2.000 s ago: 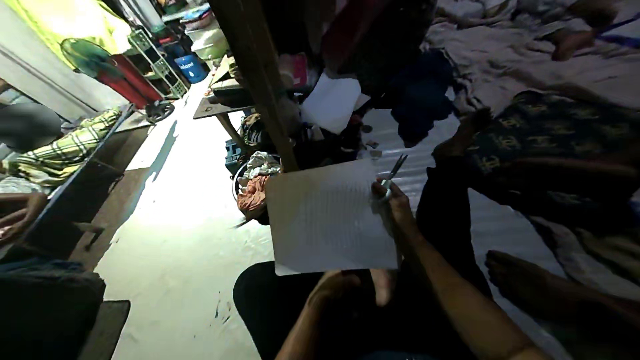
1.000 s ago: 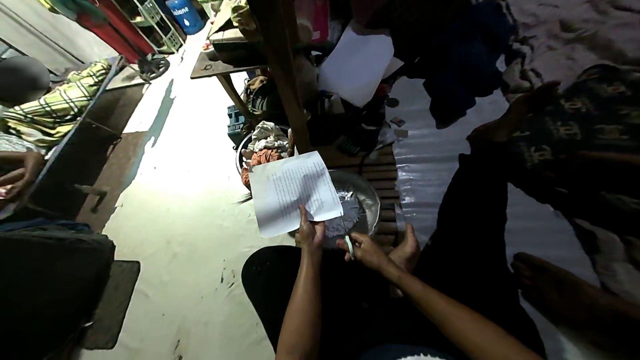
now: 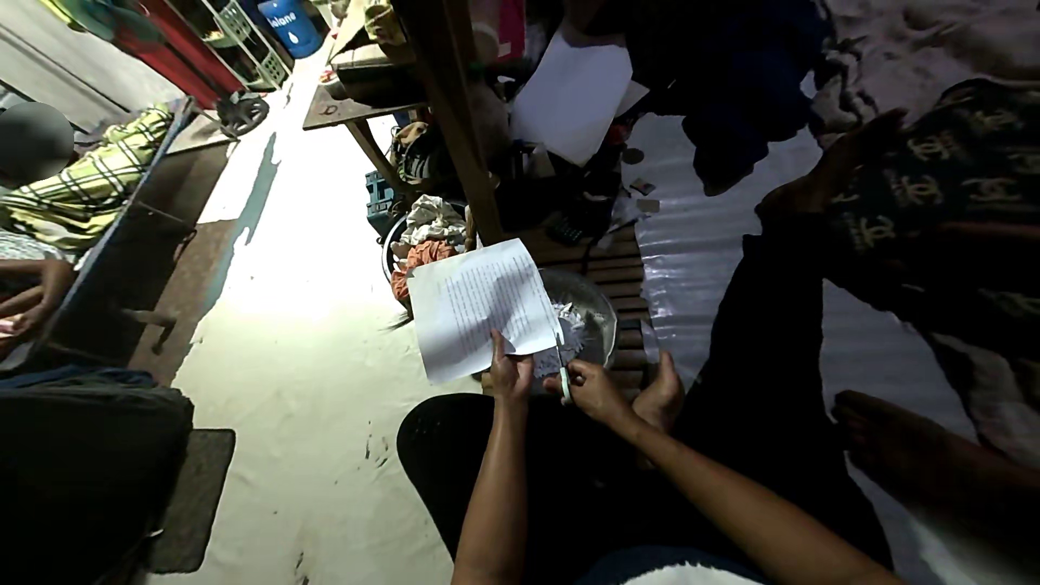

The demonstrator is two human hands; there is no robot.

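Note:
My left hand (image 3: pixel 510 374) grips the lower edge of a sheet of paper (image 3: pixel 483 305) that bears lines of writing. White-handled scissors (image 3: pixel 564 382) are in my right hand (image 3: pixel 597 392), their blades at the sheet's lower right corner. Below and behind the paper is a round metal basin (image 3: pixel 603 313), partly hidden, holding a pile of thin white paper strips (image 3: pixel 571 329). One of my bare feet (image 3: pixel 662 394) shows just right of my right hand.
A wooden table leg (image 3: pixel 467 138) rises beyond the paper, beside a basket of crumpled cloths (image 3: pixel 431 236). White sheets (image 3: pixel 573 97) lie behind the basin. Another person's legs (image 3: pixel 918 455) are at the right; a person's arm (image 3: pixel 36 296) shows far left.
The sheet has moved from over my lap to beyond my hands, uncovering the basin. My left hand now holds its lower edge, and the scissors have come down to its corner.

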